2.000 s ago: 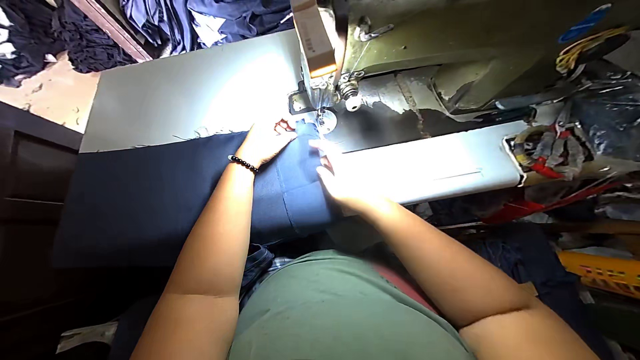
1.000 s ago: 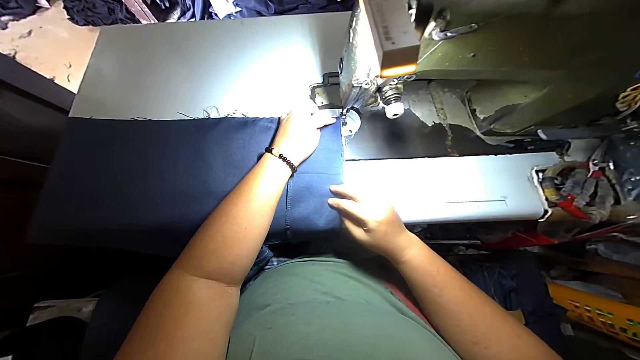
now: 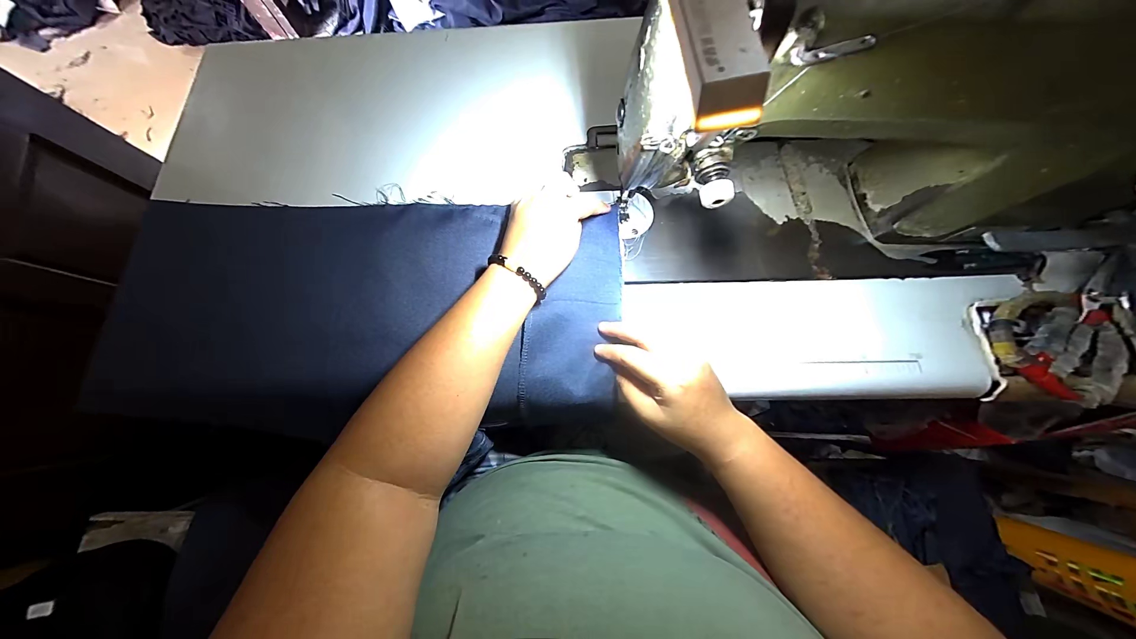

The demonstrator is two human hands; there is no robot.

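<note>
Dark navy fabric (image 3: 355,284) lies flat over the sewing table, its frayed long edge facing away from me and its short edge under the needle area of a green sewing machine (image 3: 923,98). My left hand (image 3: 548,226), with a black bead bracelet at the wrist, presses on the fabric's far corner, fingertips just left of the presser foot (image 3: 625,200). Nearer to me, my right hand (image 3: 666,382) touches the fabric's right edge with its fingertips, the fingers slightly spread. A vertical seam runs through the fabric between the hands. The needle tip is too small to make out.
The pale tabletop (image 3: 355,115) extends behind the fabric and right of it. A lit lamp box (image 3: 723,62) is on the machine head. Tools and wrapped handles (image 3: 1065,346) fill a cutout at the right. A yellow plastic basket (image 3: 1065,559) stands lower right, and dark cloth is piled beyond the table.
My right hand has moved from beside the presser foot down to the fabric's near right edge. The fabric's right edge now shows along the machine's needle area. The view has shifted.
</note>
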